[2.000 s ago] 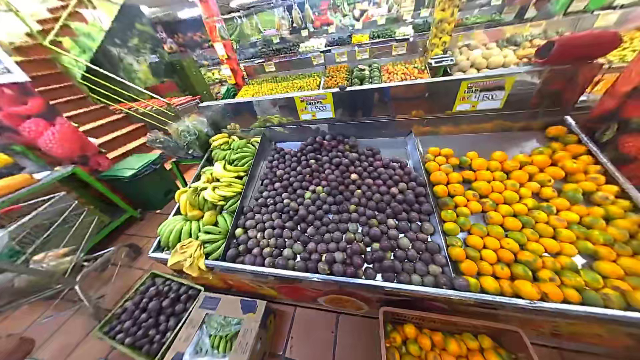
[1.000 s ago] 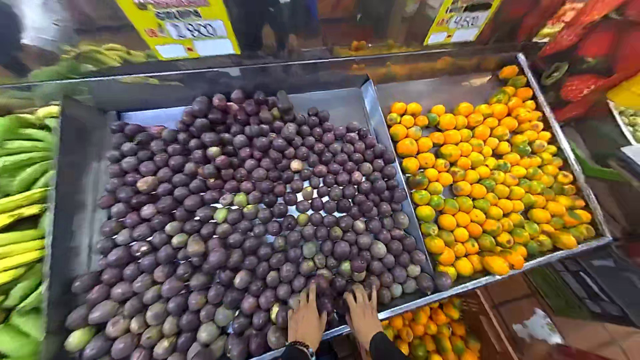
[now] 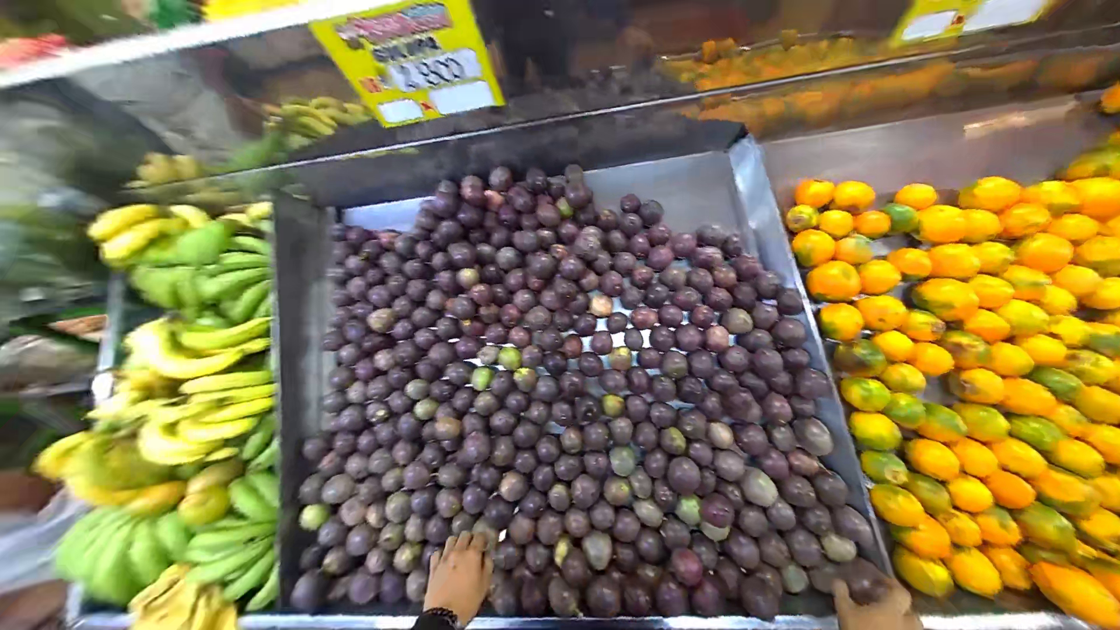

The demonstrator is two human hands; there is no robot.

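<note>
Round dark purple fruits (image 3: pixel 542 394), a few of them greenish, fill a metal bin in the middle. My left hand (image 3: pixel 459 569) lies palm down on the fruits near the bin's front edge, its fingertips at a brownish one; whether it grips that one I cannot tell. At the bin's front right corner is my right hand (image 3: pixel 875 604), partly cut off by the frame's bottom, with its fingers around a purple fruit (image 3: pixel 862 582). A dark bracelet (image 3: pixel 444 615) circles my left wrist.
Green and yellow bananas (image 3: pixel 201 376) lie left of the bin, with a yellow cloth or bag (image 3: pixel 184 599) at their front. Orange-yellow papayas (image 3: pixel 980 394) fill the bin to the right, beyond a metal divider (image 3: pixel 779 236). A yellow price sign (image 3: pixel 411 61) stands behind.
My hands, close together on the fruits one second ago, are now far apart, the right one at the bin's corner. The view has shifted widely.
</note>
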